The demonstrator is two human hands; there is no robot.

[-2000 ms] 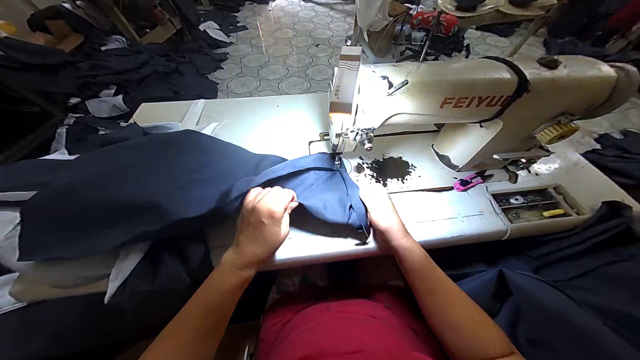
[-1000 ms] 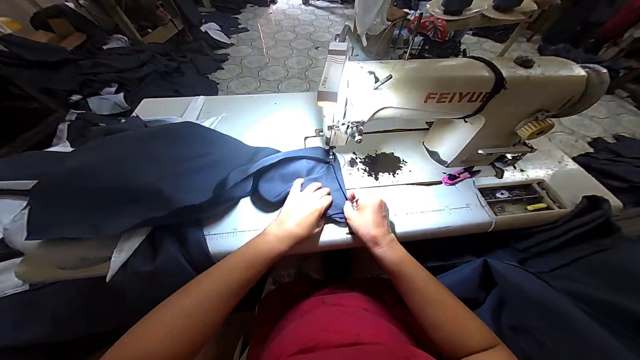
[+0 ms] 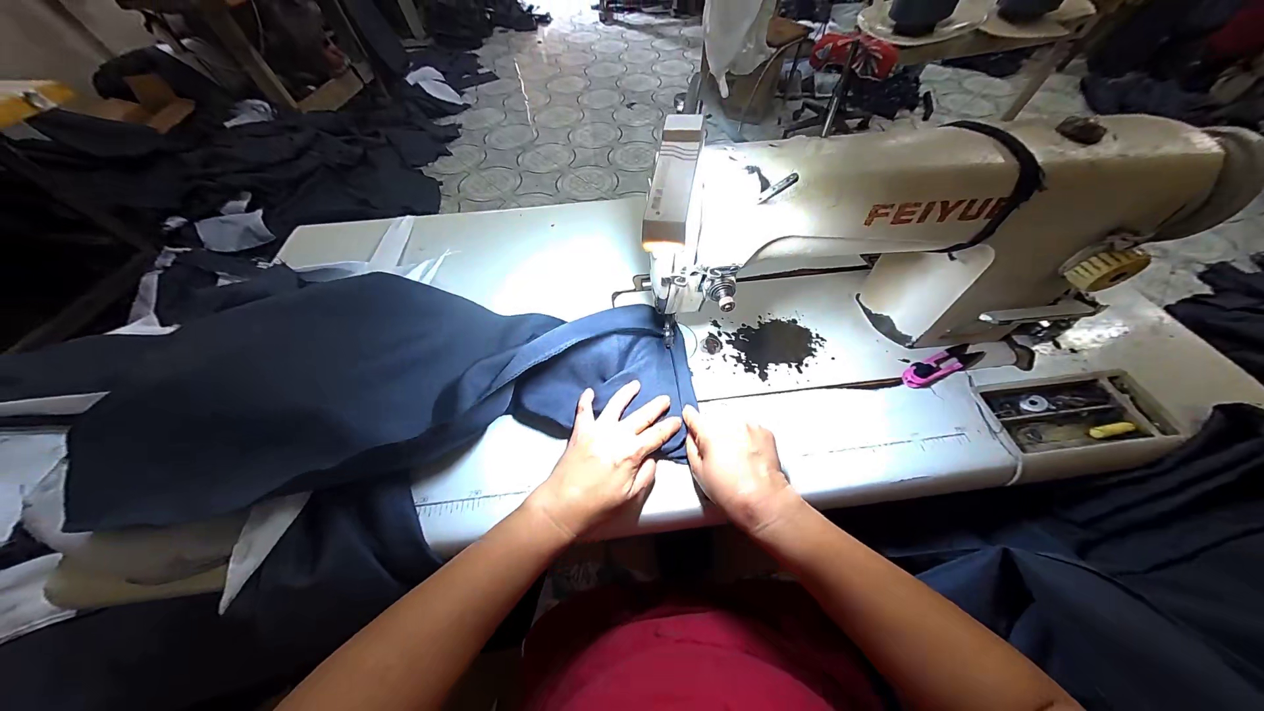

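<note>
A white Feiyue sewing machine [image 3: 849,188] stands over the work table, its needle and presser foot [image 3: 670,331] at the folded edge of a navy cloth piece [image 3: 592,360]. My left hand [image 3: 607,449] lies with spread fingers on the cloth, just in front of the presser foot. To its right my right hand [image 3: 736,459] has its fingers curled at the cloth's right edge; the fingertips are partly hidden. The long part of the navy cloth [image 3: 296,385] stretches left across the table.
Pink thread snips [image 3: 933,367] lie by the machine's base. A tray [image 3: 1071,434] with a bobbin and small parts is set into the table at the right. More dark cloth [image 3: 1076,573] hangs at the front right; cloth heaps [image 3: 336,158] lie behind left.
My left hand has gone from a closed hold on the cloth to lying with its fingers spread. The cloth by the needle has turned and now lies flatter under my hands.
</note>
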